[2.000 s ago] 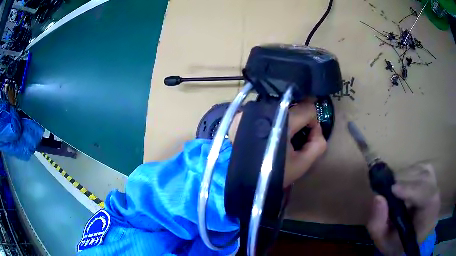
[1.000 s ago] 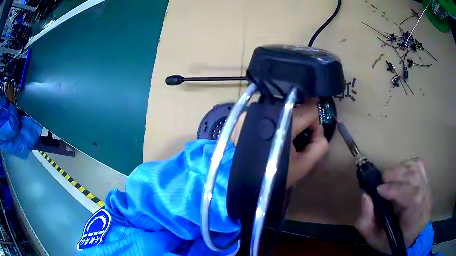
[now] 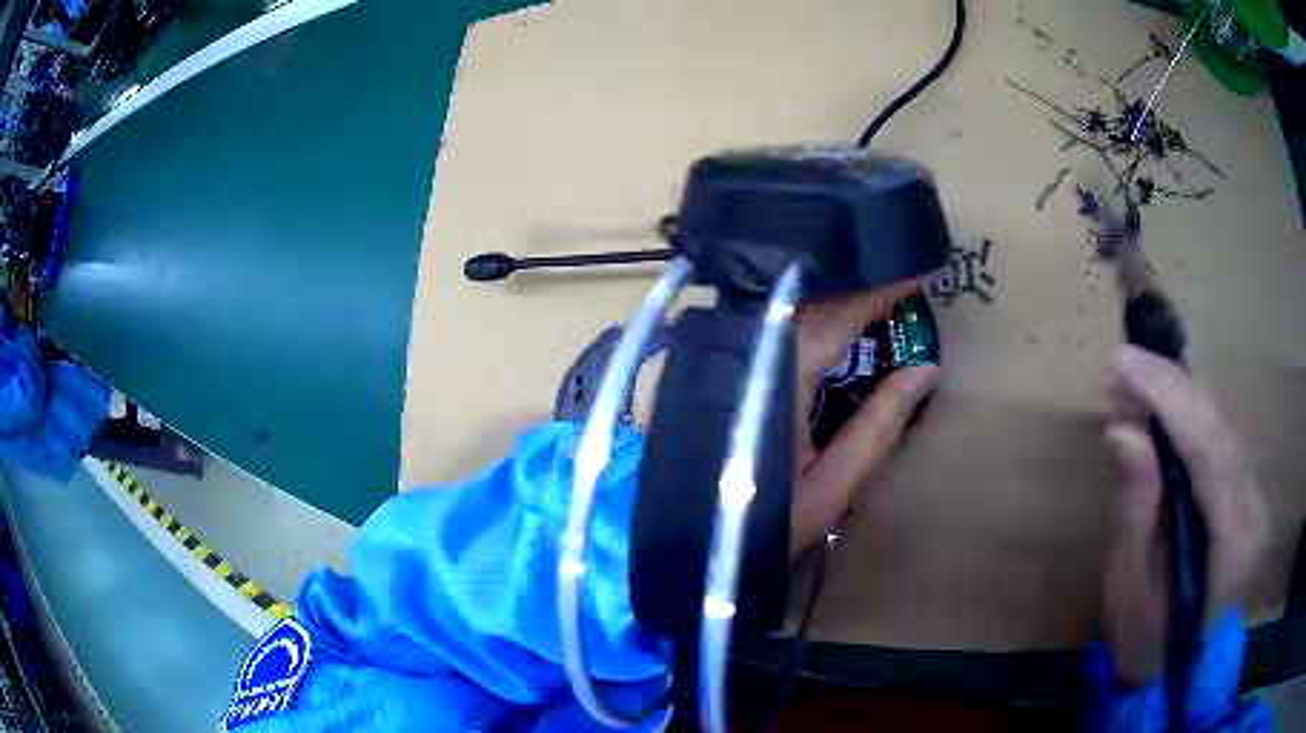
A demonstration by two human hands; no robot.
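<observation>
The black headset point(image 3: 716, 458) fills the centre, its two silvery tubes arching over the wide black band. My left hand point(image 3: 864, 430) holds the open earcup point(image 3: 848, 384) from behind the band; part of the hand is hidden. A green circuit board point(image 3: 910, 332) shows inside the earcup. My right hand point(image 3: 1196, 473) grips the soldering iron point(image 3: 1163, 337), which is blurred. Its tip is at the lower edge of the pile of small leaded components point(image 3: 1132, 132), apart from the earcup. The boom microphone point(image 3: 573, 264) sticks out to the left.
A tan cardboard sheet point(image 3: 559, 129) lies over the green bench point(image 3: 272, 258). A round black part point(image 3: 584, 384) is partly hidden behind a tube. A green solder spool point(image 3: 1243, 40) is at upper right. The headset cable point(image 3: 920, 89) runs to the far edge. A blue sleeve shows at far left.
The soldering iron has moved from beside the circuit board up and right to the component pile. The headset has shifted slightly left and down. More of the earcup's inside and its board shows.
</observation>
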